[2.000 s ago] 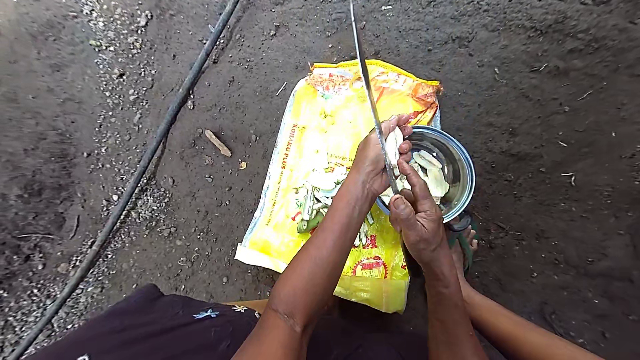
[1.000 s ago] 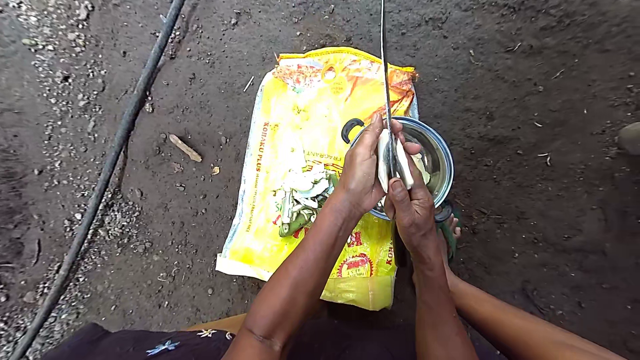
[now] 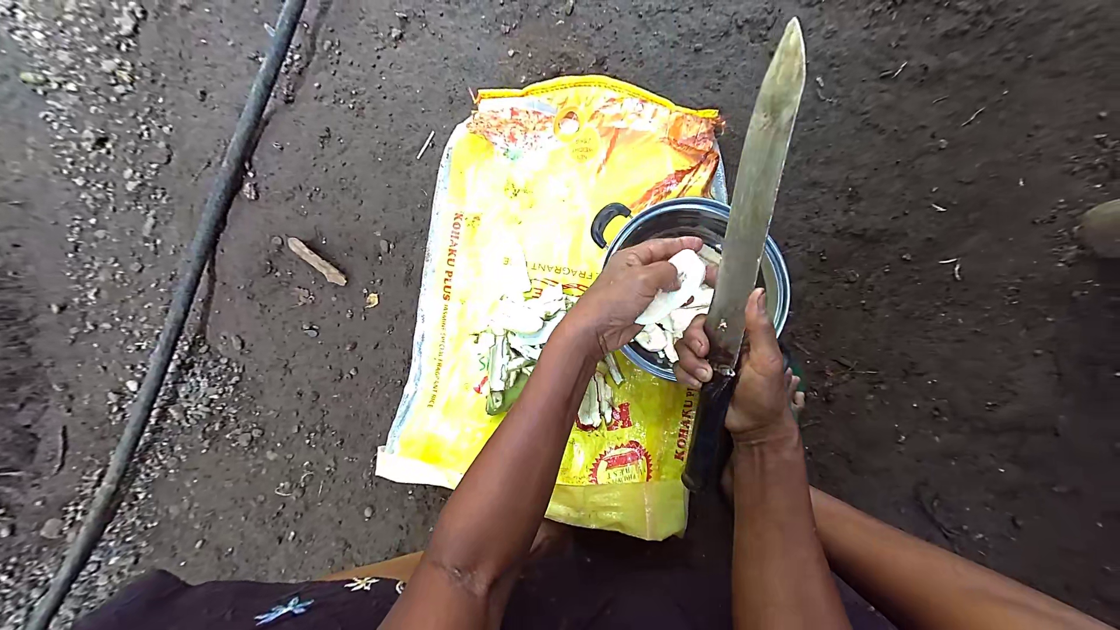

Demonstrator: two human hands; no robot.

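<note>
My right hand (image 3: 757, 376) grips a large knife with a black handle (image 3: 709, 429); its broad blade (image 3: 759, 192) is raised with the tip pointing away from me. Over the left part of a metal pot (image 3: 781, 280), my left hand (image 3: 626, 293) holds pale, cut vegetable pieces (image 3: 675, 302) between thumb and fingers. The pot has a dark loop handle (image 3: 605, 220) and sits on the right side of a yellow printed sack (image 3: 516, 201). Pale and green peelings (image 3: 516, 341) lie on the sack, left of my left forearm. My hands and the blade hide much of the pot's inside.
Dark bare soil (image 3: 919, 306) surrounds the sack. A long dark hose (image 3: 201, 245) runs along the left, beside scattered gravel (image 3: 105, 131). A short piece of wood (image 3: 317, 261) lies between hose and sack. At the right edge is a partly visible rounded object (image 3: 1101, 229).
The blade was edge-on between my hands, against the pale pieces; now its broad side shows and it is tilted to the right. My left hand has moved apart from the knife with pieces in it.
</note>
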